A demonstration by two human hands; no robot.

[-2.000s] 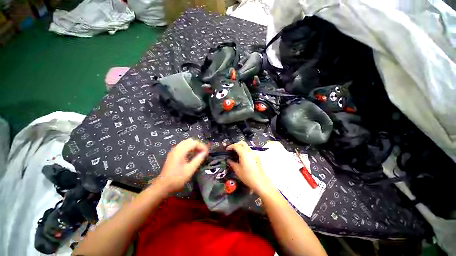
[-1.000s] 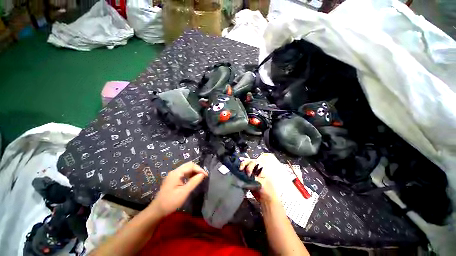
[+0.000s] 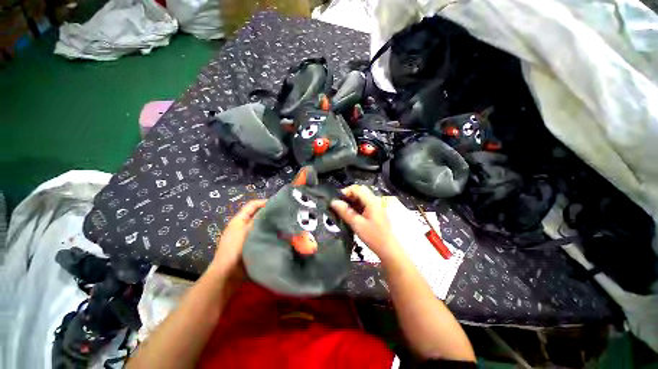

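Note:
A grey cartoon bag [image 3: 278,249] with white eyes, an orange-red nose and an orange ear faces up in front of me, above the red cloth at the table's near edge. My left hand [image 3: 242,230] holds its left side, the fingers partly hidden behind it. My right hand [image 3: 362,215] grips its upper right edge with thumb and fingers. The bag's back and its straps are hidden. I cannot tell whether a small tool is in my right hand.
Several grey and black bags [image 3: 249,132] lie mid-table. A large white sack [image 3: 570,94] with dark bags stands at the right. A red marker [image 3: 439,244] lies on white paper [image 3: 411,245]. A floor sack [image 3: 43,209] holds dark bags at lower left.
The bag was small and crumpled, then turned with its plain grey side showing; now it looks fuller and its face shows. My left hand, apart from it before, now holds its side.

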